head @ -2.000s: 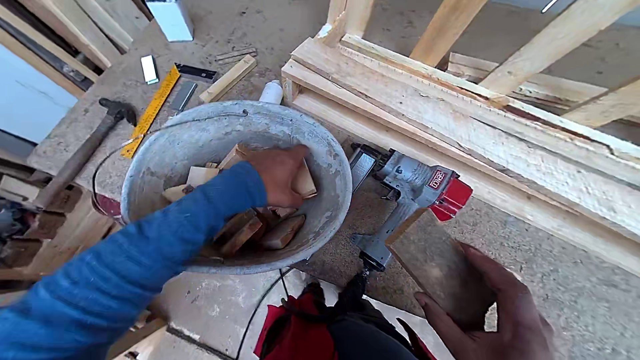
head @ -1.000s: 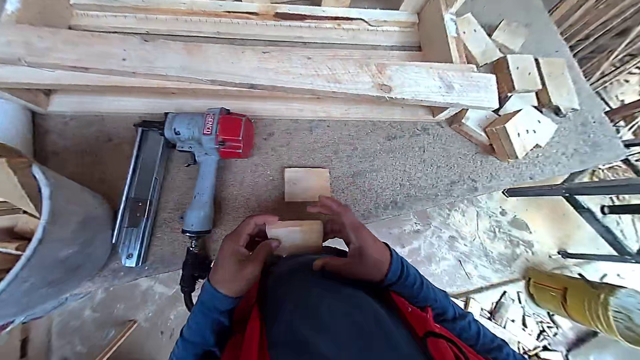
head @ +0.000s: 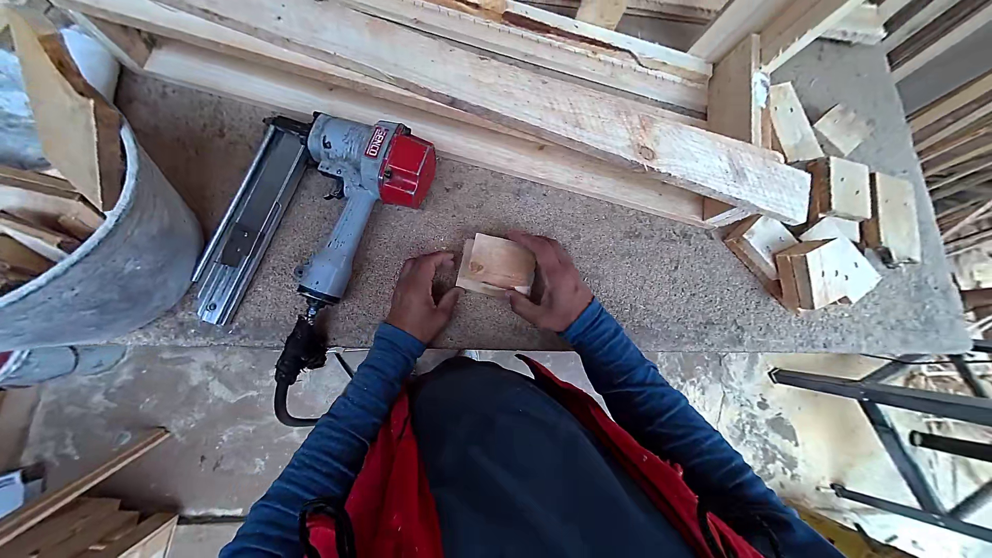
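Two small wooden blocks lie stacked on the bench top in front of me, one over the other with edges slightly offset. My right hand grips their right side between thumb and fingers. At their left edge is my left hand, its thumb and fingers apart, with nothing held between them. To the left lies a grey and red Senco pneumatic nailer, its magazine pointing toward the bench's front edge and a dark hose fitting at its handle.
A metal bucket of wood offcuts stands at the left. Long boards and a wooden frame run along the back. Several nailed wooden blocks sit at the right. Below the bench's front edge at right are dark metal bars.
The view has swung right since the earliest frame, where my left hand was in the bucket. One second ago one block lay apart on the bench; now two are stacked there.
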